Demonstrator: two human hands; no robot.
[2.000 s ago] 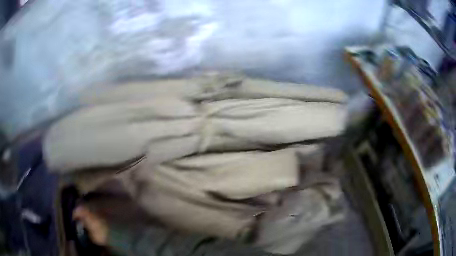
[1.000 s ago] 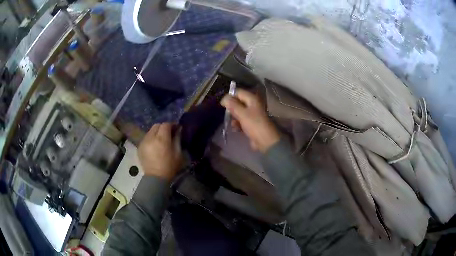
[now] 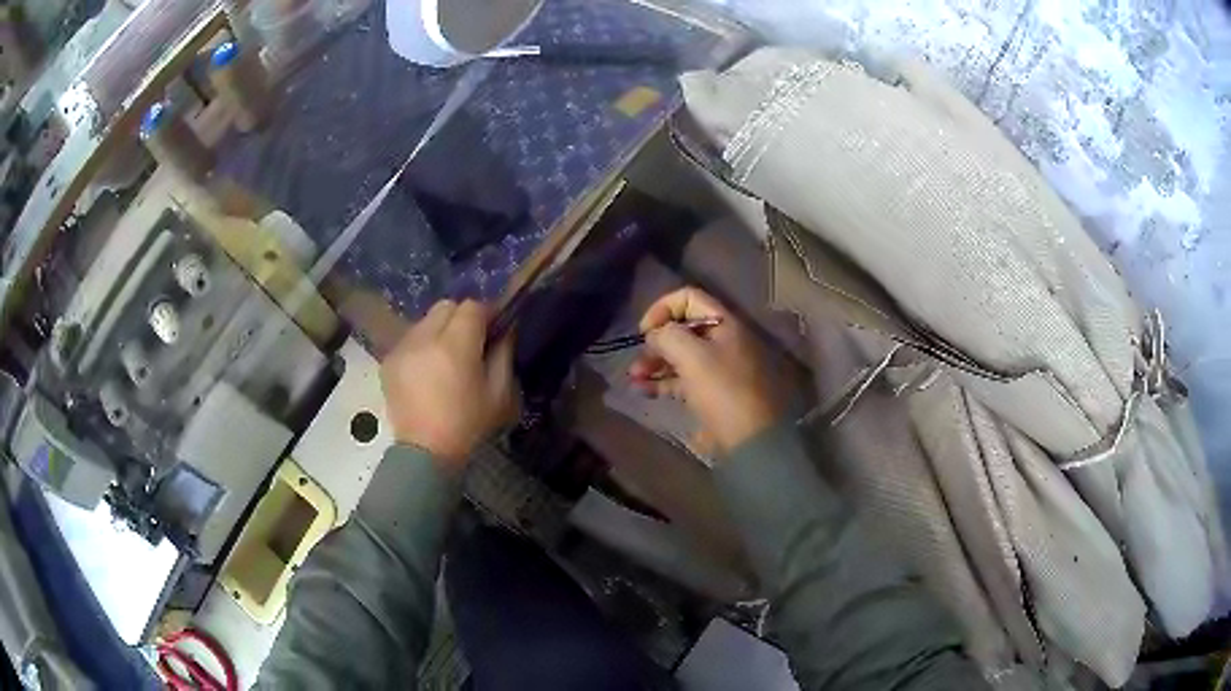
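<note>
My right hand [image 3: 716, 367] holds a thin, dark, pen-like tool [image 3: 621, 343] between thumb and fingers, its narrow end pointing left. My left hand [image 3: 452, 385] is at the table's edge beside dark cloth [image 3: 574, 317], fingers curled; blur hides whether it grips anything. Thick tied bundles of beige panels [image 3: 932, 216] lie on the right, with a pale tie strip [image 3: 1114, 439] round them. Browner panel faces show at their near side.
The overlock machine [image 3: 169, 344] stands left, with a yellow-framed waste slot [image 3: 277, 540] and red-handled scissors [image 3: 196, 661] near it. A white tape roll [image 3: 466, 24] hangs above the blue patterned cover [image 3: 567, 128], its strip running to the machine. A worn wall [image 3: 1134, 149] is upper right.
The view has swung from the bundles to the machine side. Since one second ago, the tool in my right hand has turned from upright to nearly level. My left hand has shifted little.
</note>
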